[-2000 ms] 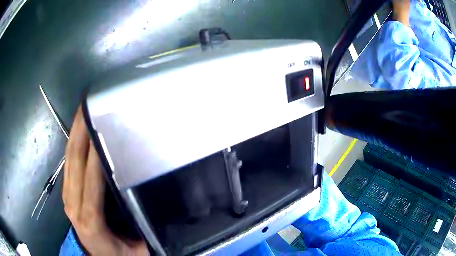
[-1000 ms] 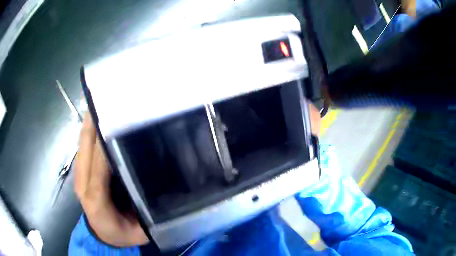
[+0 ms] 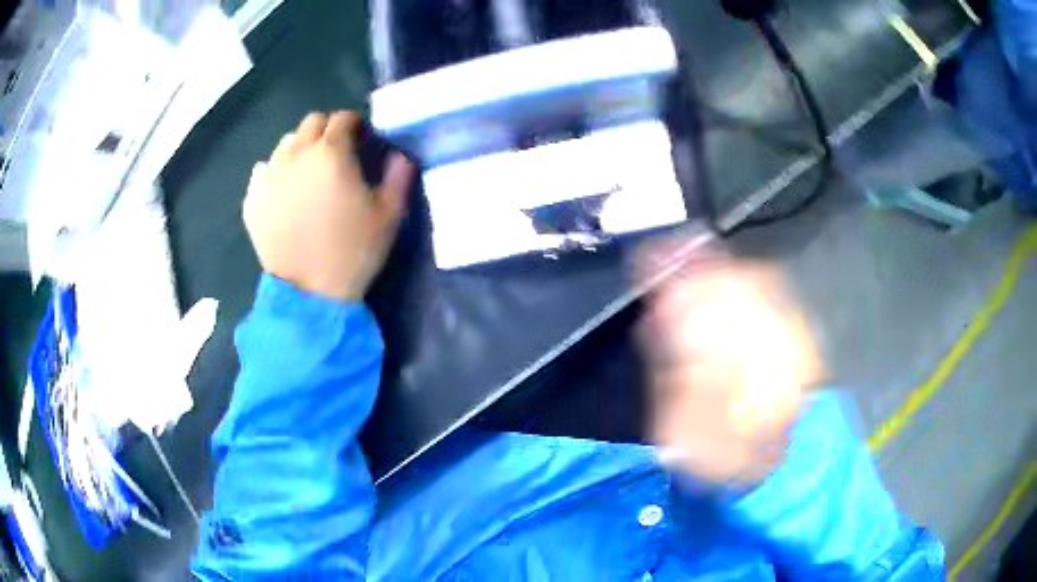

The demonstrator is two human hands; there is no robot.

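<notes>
The silver-grey screw feeder (image 3: 523, 80) rests on the dark bench mat at the top centre, its upper part cut off by the frame edge. Small dark bits show on its pale front part. My left hand (image 3: 324, 205) is at the feeder's left side, thumb close to it, fingers partly curled; whether it grips is unclear. My right hand (image 3: 728, 364) is blurred, below and right of the feeder, over the bench's front edge. Its fingers cannot be made out.
White housings (image 3: 125, 136) lie at the left. A blue tray with tangled white strips (image 3: 85, 443) is at the lower left. A black cord (image 3: 813, 102) loops at the right. The bench edge (image 3: 546, 358) runs diagonally. Another person's blue sleeve (image 3: 995, 102) is at the upper right.
The feeder, earlier held up close between both hands, now stands farther off on the bench. My right hand has come away from it, and the view has shifted to show the housings and blue tray.
</notes>
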